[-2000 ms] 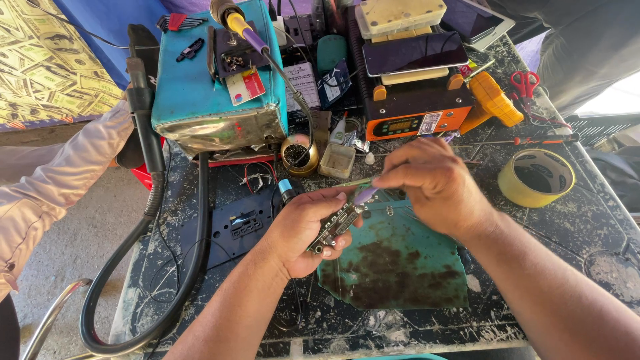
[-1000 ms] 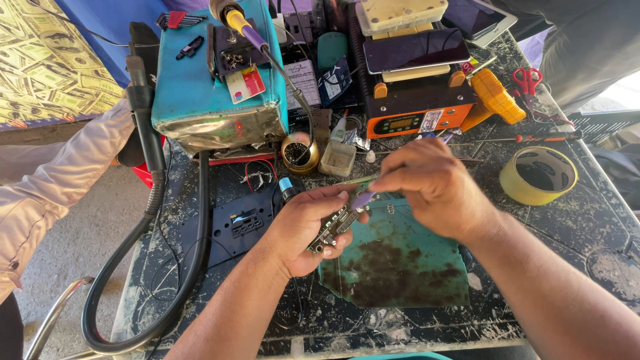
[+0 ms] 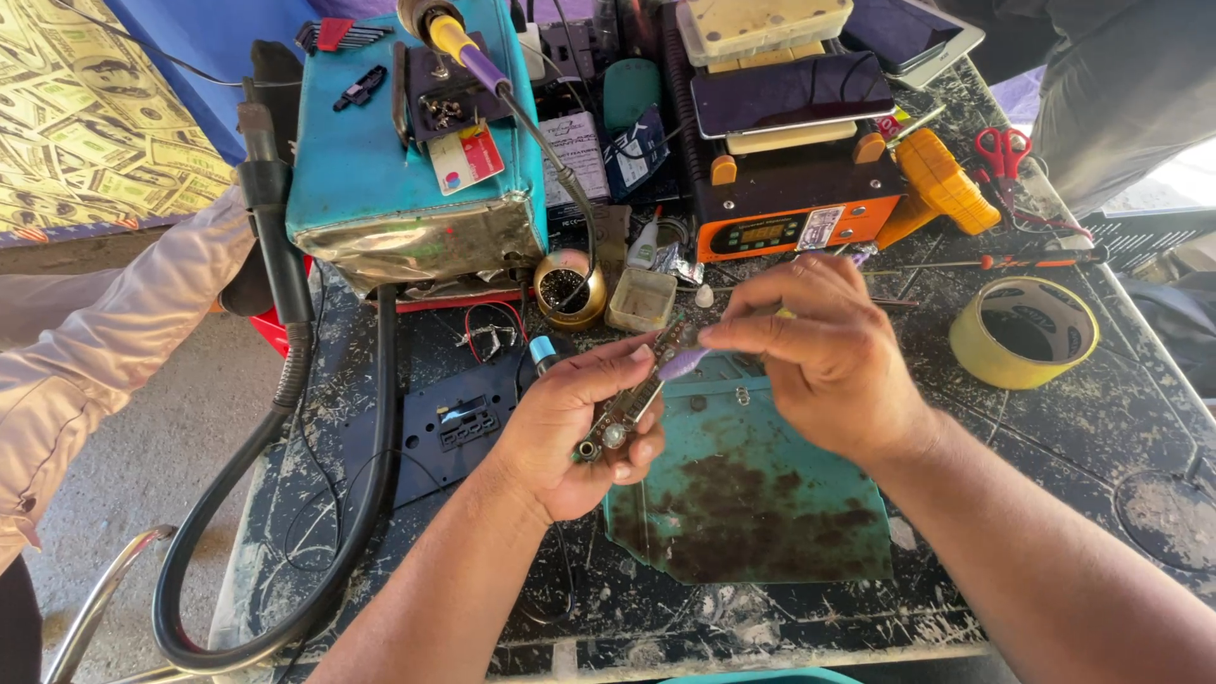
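A small circuit board [image 3: 622,404] is gripped along its edge by my left hand [image 3: 575,418], tilted over the worn green mat [image 3: 750,494]. My right hand [image 3: 817,351] pinches a brush-like tool with a purple part [image 3: 682,364] that meets the board's upper side; the rest of the tool is largely hidden by the fingers. Behind my left hand lies a black perforated plastic panel [image 3: 427,432]. A blue-capped item [image 3: 541,350] shows just above that hand.
A soldering iron [image 3: 465,57] rests on the teal box [image 3: 332,171]. A thick black hose [image 3: 185,570] loops down the left. An orange-fronted heating station [image 3: 798,228], a small plastic tub [image 3: 641,299], a tape roll [image 3: 1023,332] and red scissors [image 3: 1002,157] surround the work. A person's sleeve [image 3: 85,361] is at left.
My right hand and the purple part have shifted slightly against the board. My left hand still holds the board in nearly the same place.
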